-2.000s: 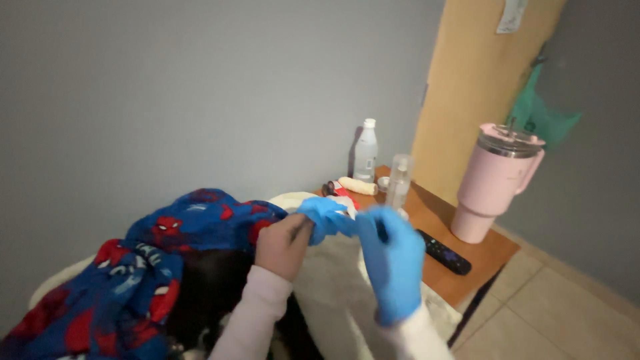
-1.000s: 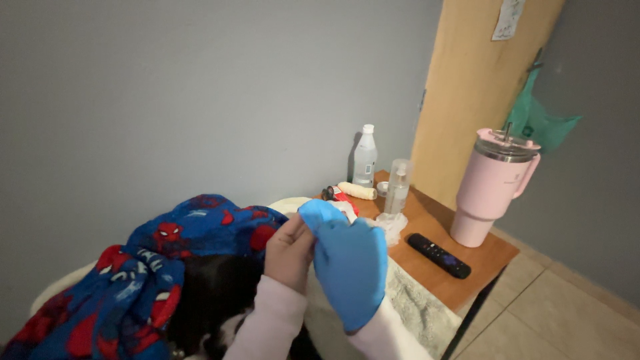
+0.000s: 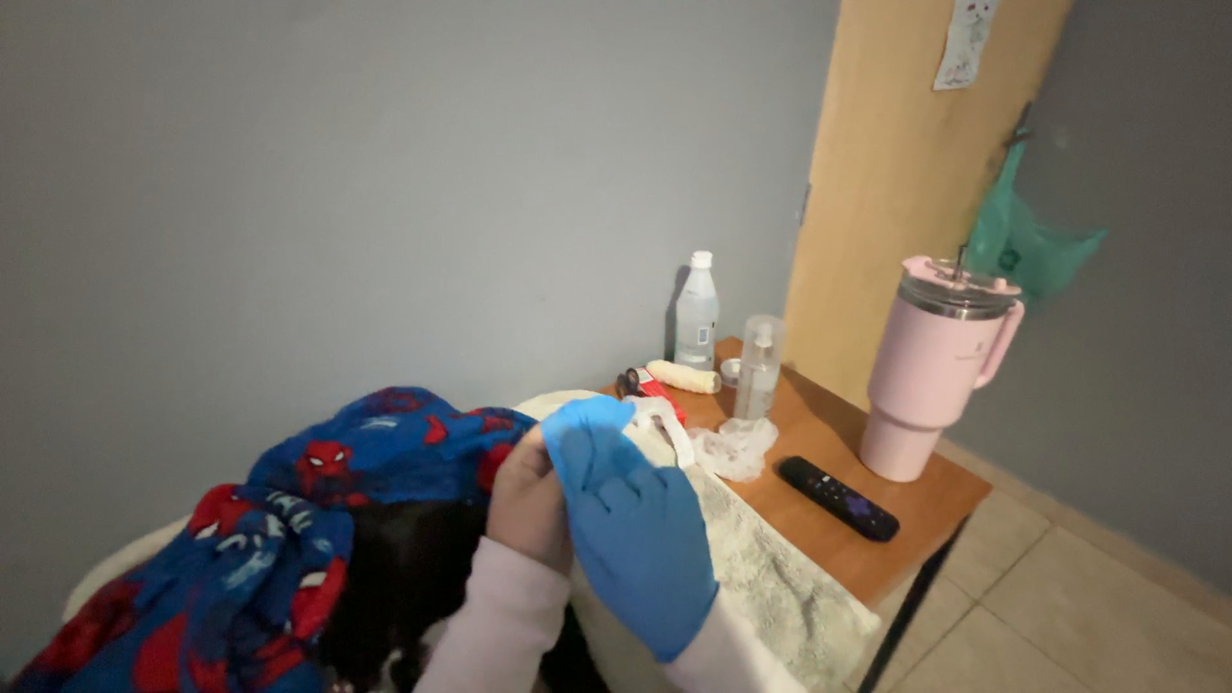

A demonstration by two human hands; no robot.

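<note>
My right hand (image 3: 640, 544) wears a blue disposable glove. Beside it, at the lower middle of the view, my bare left hand (image 3: 527, 500) grips the edge of a second blue disposable glove (image 3: 589, 438). The fingers of my right hand are bent against this loose glove, partly hiding it. Below and left of my hands lies a dark, furry shape with some white (image 3: 404, 568), beside a blue and red blanket with a Spider-Man print (image 3: 308, 481). A cream plush cloth (image 3: 770, 568) extends under and to the right of my wrists.
On the wooden table (image 3: 818, 423) stand a white bottle (image 3: 697, 313), a clear pump bottle (image 3: 759, 371) and a pink tumbler (image 3: 934, 375). A black remote control (image 3: 837, 498), crumpled clear plastic (image 3: 736, 448) and a cream roll (image 3: 683, 376) lie there. A green bag (image 3: 1030, 241) hangs behind.
Two seconds ago my gloved right hand was farther right, with the loose glove stretched between my hands. It has come in close beside my left hand, and the loose glove is bunched less.
</note>
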